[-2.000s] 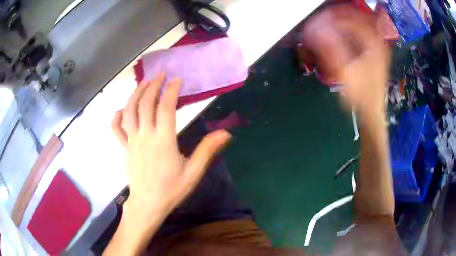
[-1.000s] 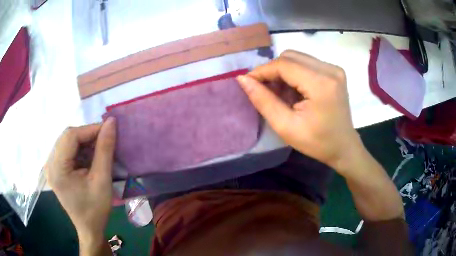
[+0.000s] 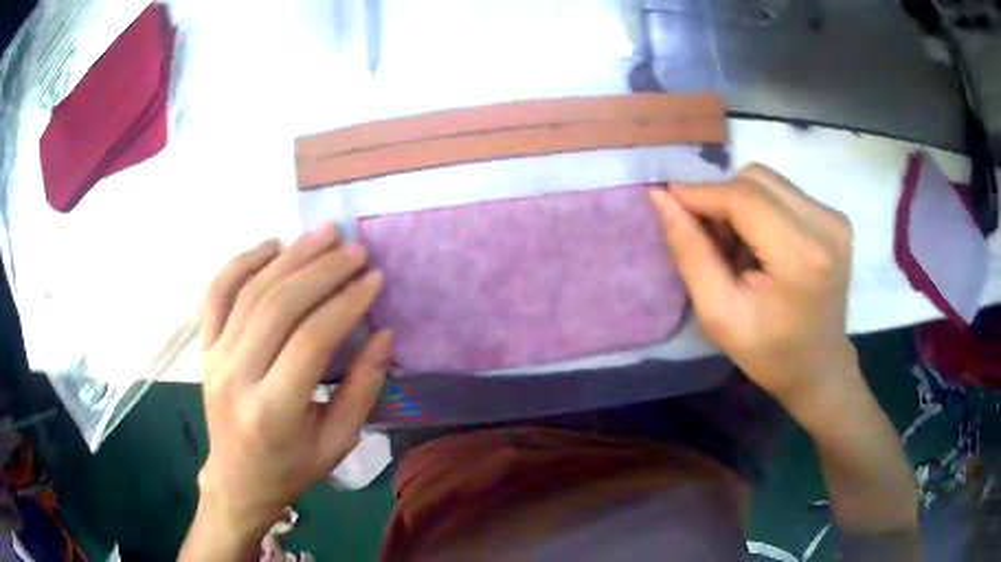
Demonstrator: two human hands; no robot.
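A mauve panel (image 3: 521, 274) lies flat on the near leaf of the opened clear template (image 3: 494, 184), with a thin dark red line showing along its far edge. The brown-pink hinge strip (image 3: 510, 134) runs across just beyond it. My left hand (image 3: 291, 357) lies on the panel's left edge with its fingertips, palm down. My right hand (image 3: 763, 274) pinches the panel's far right corner between thumb and forefinger. Whether a full dark red panel lies beneath is hidden.
Dark red panels (image 3: 115, 115) lie on clear plastic (image 3: 93, 390) at the far left. Sewn pieces (image 3: 946, 239) lie at the right beside black scissors (image 3: 980, 154). The grey machine bed (image 3: 845, 66) is at the upper right. Scraps lie on the green floor.
The mauve panel now covers nearly all of the red edge that showed along its far side. My left hand has gone from pinching the left corner to lying flatter on the edge. The view has shifted left.
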